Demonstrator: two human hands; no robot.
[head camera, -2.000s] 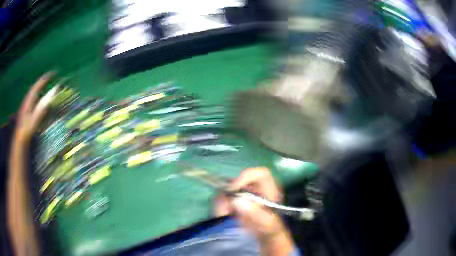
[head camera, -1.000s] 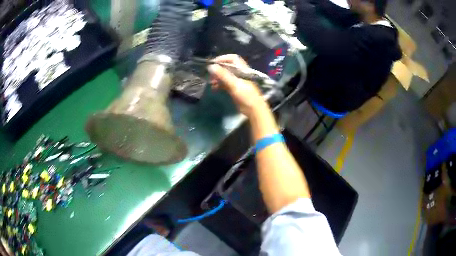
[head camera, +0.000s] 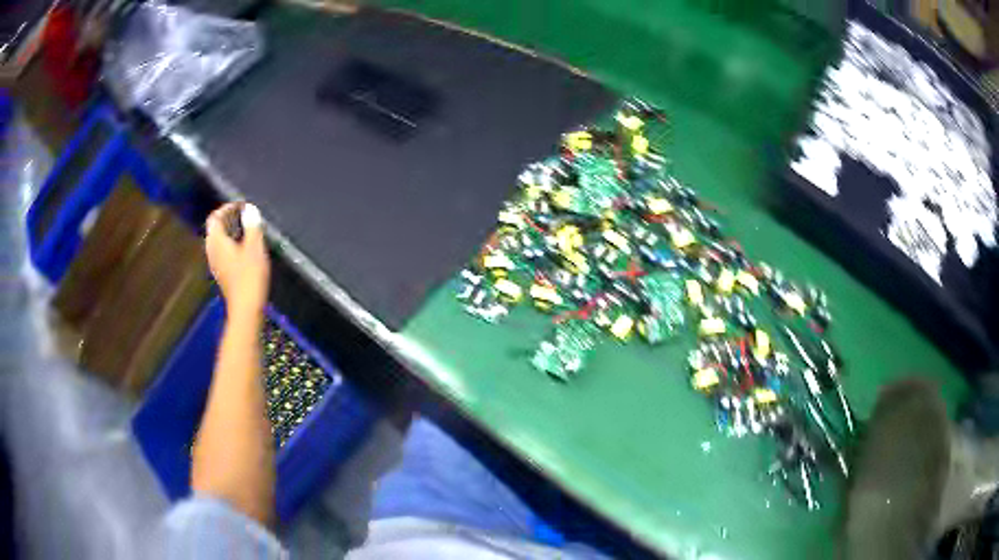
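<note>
My left hand (head camera: 238, 257) is raised at the left, beyond the bench's front edge and near the blue bin. Its fingers are closed on a small white and dark part (head camera: 250, 216), too blurred to name surely. My right hand is not in view. A large pile of small circuit boards (head camera: 592, 235) with yellow components, green boards and red wires lies on the green bench (head camera: 526, 405). Black parts with leads (head camera: 797, 443) lie at the pile's lower right end.
A black mat (head camera: 405, 208) covers the bench's left, with a dark flat piece on it. A clear bag (head camera: 181, 60) lies at its far corner. The blue bin (head camera: 164, 427) holds yellow-topped boards, beside brown cardboard (head camera: 131, 295). A black tray (head camera: 865, 257) holds white housings. The fume hood (head camera: 898, 470) is lower right.
The view has swung left from the fume hood and soldering station to the pile, mat and bin. My right hand, last seen with the iron at the station, has left the view; my left hand shows.
</note>
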